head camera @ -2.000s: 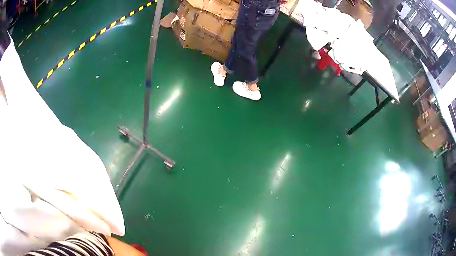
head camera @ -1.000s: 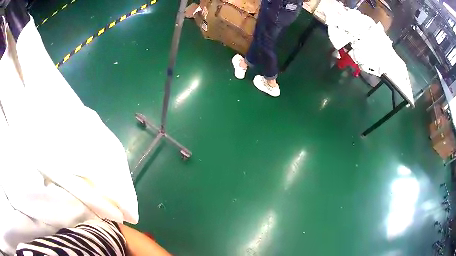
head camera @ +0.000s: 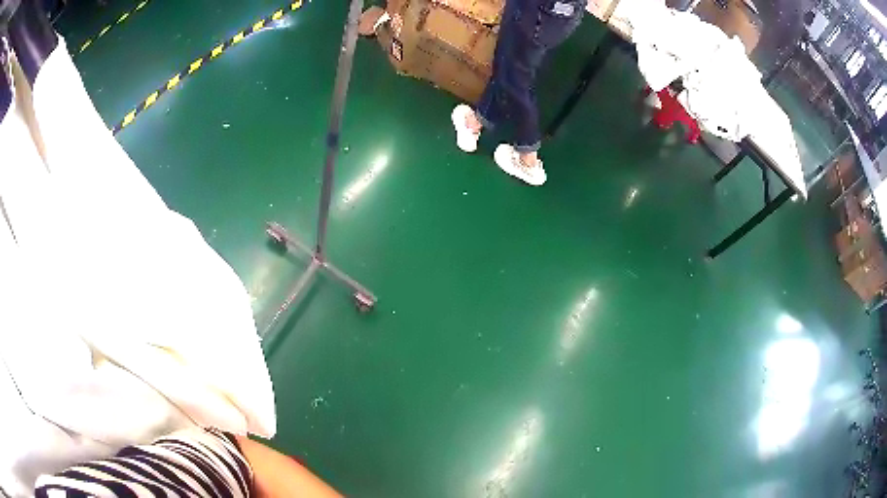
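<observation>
A white jacket (head camera: 126, 263), overexposed, fills the left side of the view. Its lower edge reaches the bottom left, beside an arm in a black-and-white striped sleeve (head camera: 160, 472). The bare forearm runs from this sleeve out past the bottom edge, so its hand is cut off. I cannot tell from the frames which arm it is. Neither my left hand nor my right hand is in view. A dark shape (head camera: 29, 29) shows at the jacket's top.
A grey rack post (head camera: 334, 141) with castered feet stands right of the jacket. Beyond are a person in dark jeans (head camera: 518, 73) and white shoes, cardboard boxes (head camera: 443, 44), and a table (head camera: 778, 156) bearing white garments (head camera: 700, 73). A red object (head camera: 673, 115) is under it.
Since the oldest frame, the rack, person and table have shifted right in view, and more bare forearm shows. Since one second ago, little has changed.
</observation>
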